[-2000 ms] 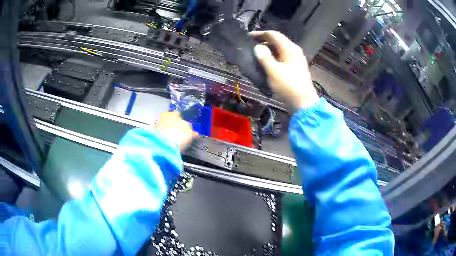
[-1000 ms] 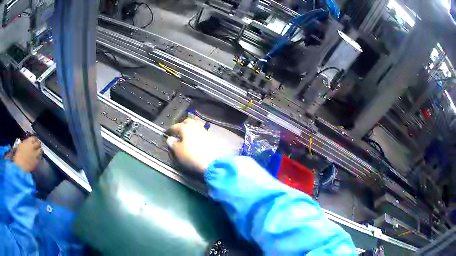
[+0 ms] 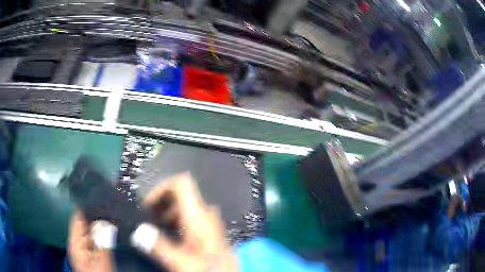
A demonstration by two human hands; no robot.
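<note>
A dark plate (image 3: 119, 212), blurred by motion, is held at the lower left above the bench, its far end pointing up and left. My left hand (image 3: 91, 244) grips it from the left, with a white cap on the thumb. My right hand (image 3: 189, 228) is at its right side, with a white-capped thumb against the plate and bent fingers. Whether the right fingers pinch a nut is hidden by blur. The black parts tray (image 3: 212, 175) lies beyond and right of the hands. Small shiny nuts (image 3: 133, 159) are heaped along its left and right edges.
A block of stacked dark plates (image 3: 329, 183) stands on the green mat (image 3: 284, 196) at right. The green conveyor belt (image 3: 212, 123) runs behind the tray between silver rails. Beyond are a blue bin (image 3: 159, 81), a red bin (image 3: 206, 86) and a clear bag (image 3: 155, 56). A grey post (image 3: 425, 130) slants at right.
The view has swung back from the conveyor's left part to the tray. My right hand has come from over the conveyor to the plate. My left hand has come into view holding the plate.
</note>
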